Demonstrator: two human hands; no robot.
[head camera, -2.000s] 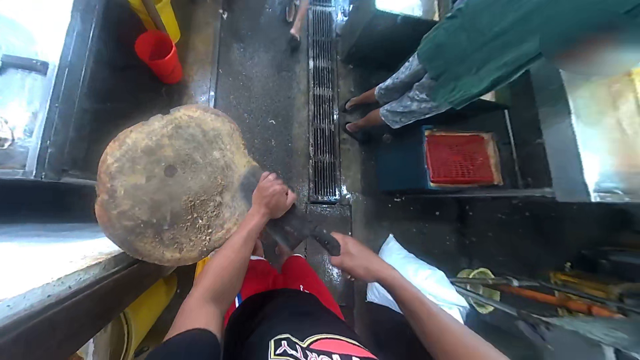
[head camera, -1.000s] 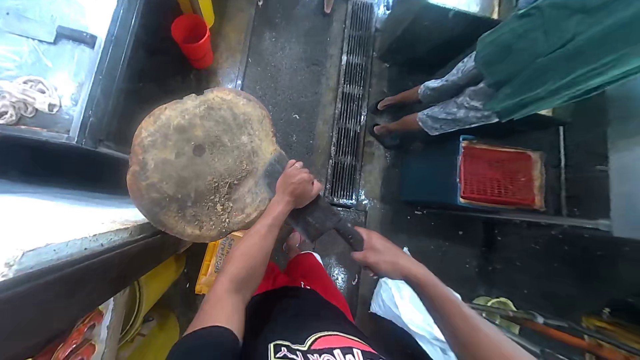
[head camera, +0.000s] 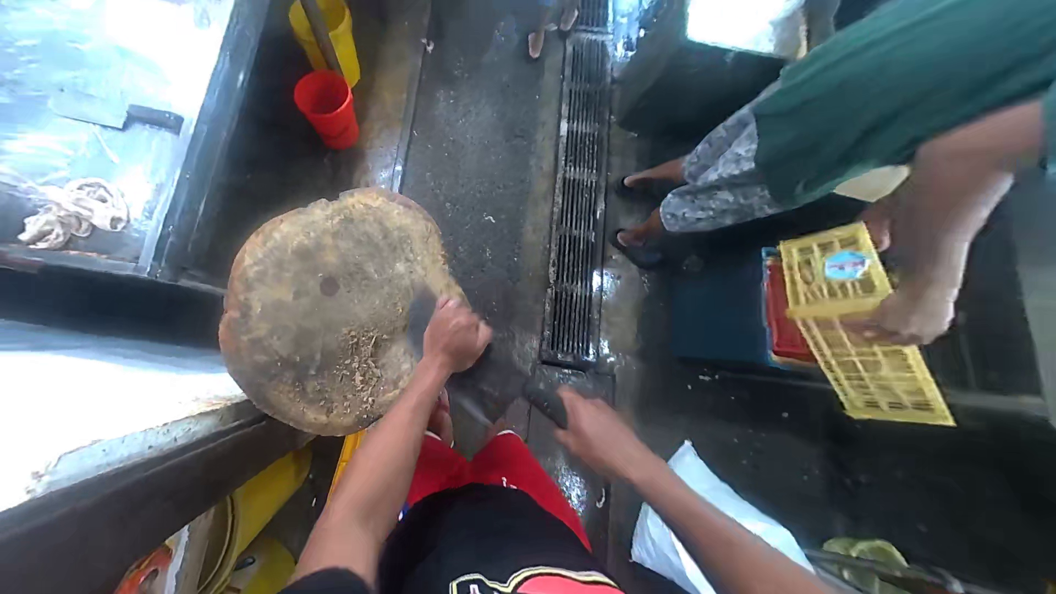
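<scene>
My right hand (head camera: 598, 433) is closed on the black handle (head camera: 546, 402) of a broad dark blade (head camera: 495, 386), probably a cleaver, below and right of a round wooden chopping block (head camera: 330, 305). My left hand (head camera: 456, 334) is in a fist over the blade's far side, at the block's right edge. A dark, flat, rounded piece (head camera: 420, 320) shows beside its fingers, over the block; whether this is the blade's end or a separate piece, I cannot tell. Small crumbs (head camera: 360, 371) lie on the block. Motion blurs the blade.
At right a person in a green garment (head camera: 874, 107) handles a yellow plastic crate (head camera: 874, 363) by a red one (head camera: 788, 313). A drain grate (head camera: 577, 206) crosses the wet floor. Red (head camera: 327, 111) and yellow (head camera: 351, 41) buckets, a metal bench (head camera: 177, 165) and a white sack (head camera: 718, 511) stand around.
A yellow crate in the other person's hands has come into view over the red crate. My hands stay at the blade beside the block, with only small shifts.
</scene>
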